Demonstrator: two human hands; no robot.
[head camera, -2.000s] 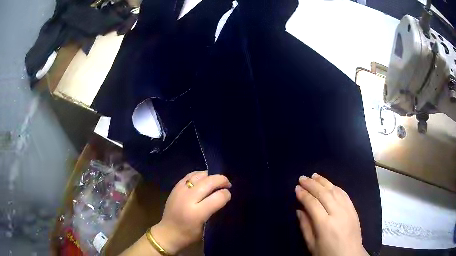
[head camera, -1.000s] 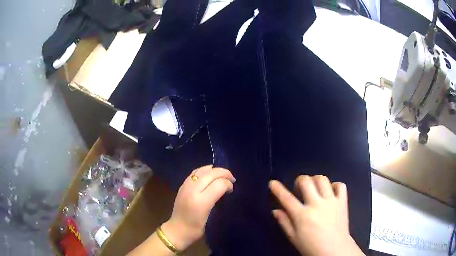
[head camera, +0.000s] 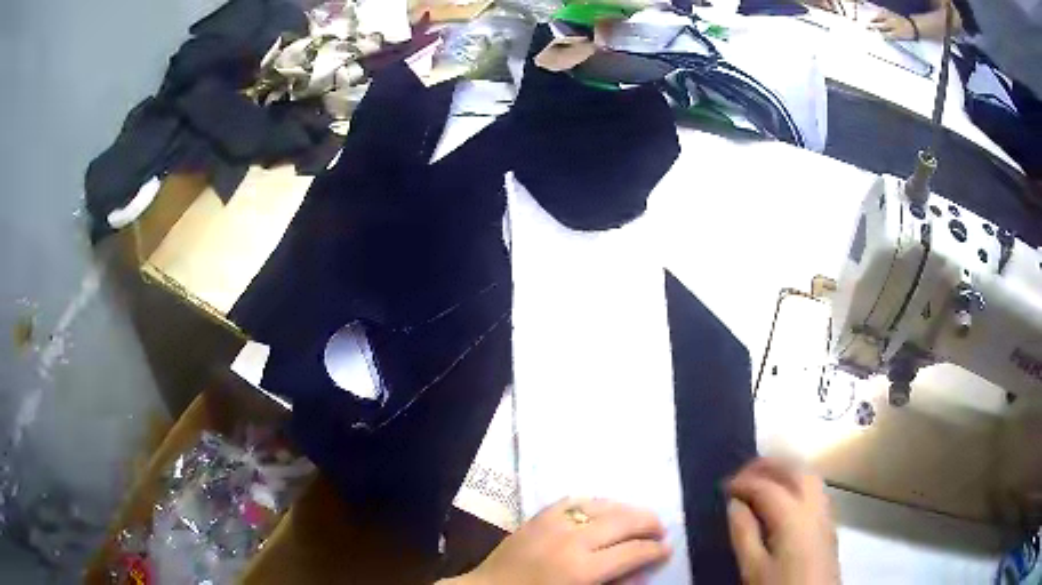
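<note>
A long white-faced panel (head camera: 594, 377) lies lengthwise on dark cloth in front of me, with a dark strip (head camera: 714, 423) showing along its right side. A wide dark garment panel (head camera: 400, 229) spreads to its left, with a rounded opening and pale stitch lines. My left hand (head camera: 577, 543) is at the panel's near end, fingers and thumb close together on the white face near its right edge. My right hand (head camera: 788, 514) is blurred, fingers bent, at the dark strip's right edge; its grip is unclear. Both hands are cut off below.
The sewing machine head (head camera: 914, 286) stands at the right on the white table (head camera: 743, 206). A box with plastic bags (head camera: 211, 503) is at lower left. Dark cloth (head camera: 217, 109) and pale scraps (head camera: 326, 57) lie at upper left. Another person's hand (head camera: 897, 25) shows at the top right.
The white face now shows where dark cloth lay over the middle. My left hand has moved right and down. My right hand has moved right. The view takes in more of the far table.
</note>
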